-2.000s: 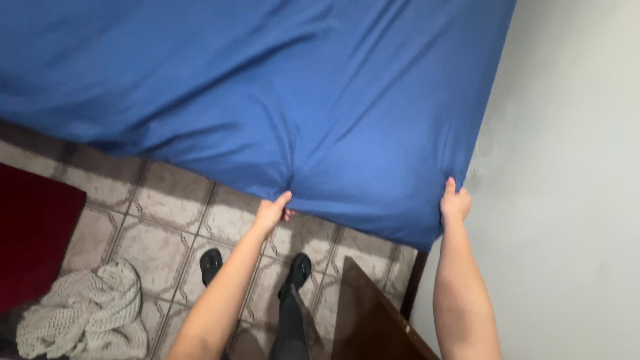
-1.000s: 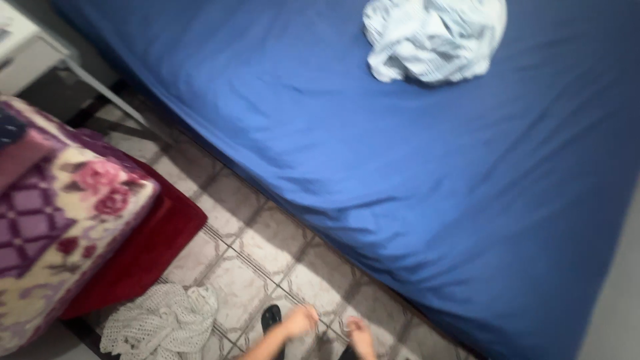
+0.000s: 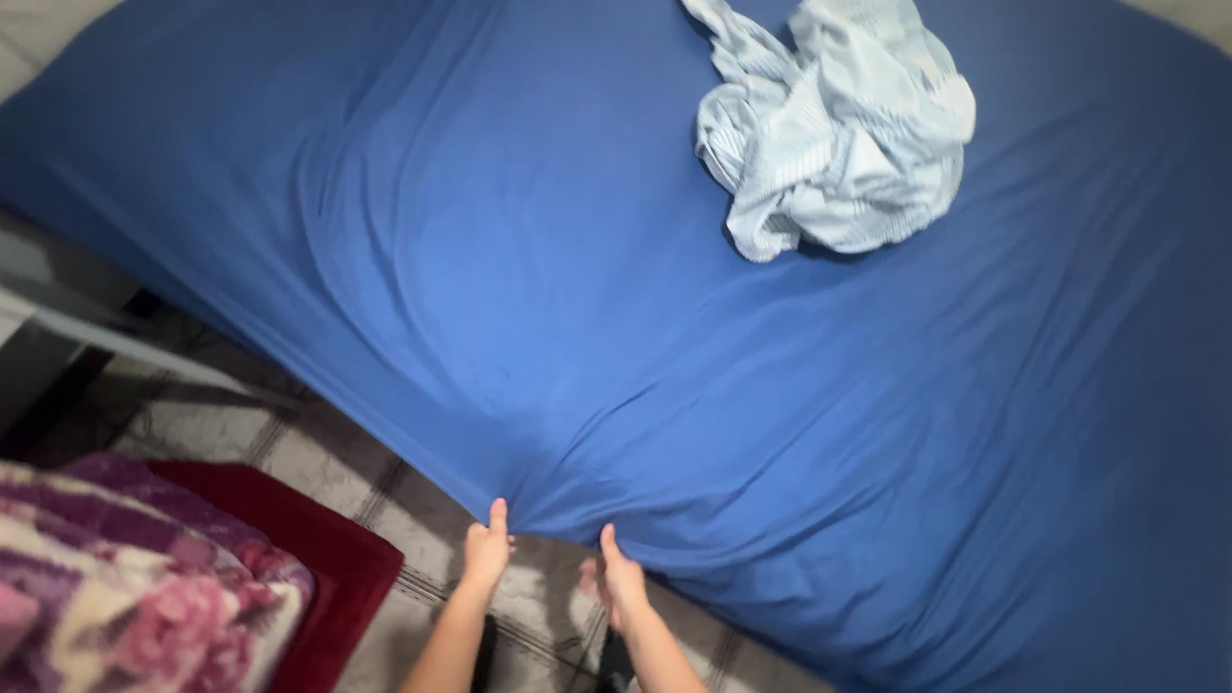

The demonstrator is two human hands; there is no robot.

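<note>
A blue fitted sheet [image 3: 539, 289] covers the bed and has creases running up from its near edge. My left hand [image 3: 489, 551] grips that edge, thumb on top, and pulls the cloth into a point. Just to the right, my right hand [image 3: 616, 582] is at the same edge with its thumb against the cloth; its fingers are blurred, and whether they close on the sheet is unclear. A crumpled light blue striped cloth [image 3: 837, 144] lies on the sheet at the upper right.
At the lower left, a floral blanket [image 3: 183, 597] lies over a dark red cloth [image 3: 337, 568]. A pale metal bar [image 3: 125, 342] belongs to furniture at the left. Tiled floor [image 3: 414, 520] shows between the bed and the blanket, with my feet partly visible below my hands.
Both hands were on the sheet near the wall two seconds ago, then off it one second ago. Now they are at the bed's long edge, the left gripping it. The view has shifted along the bed.
</note>
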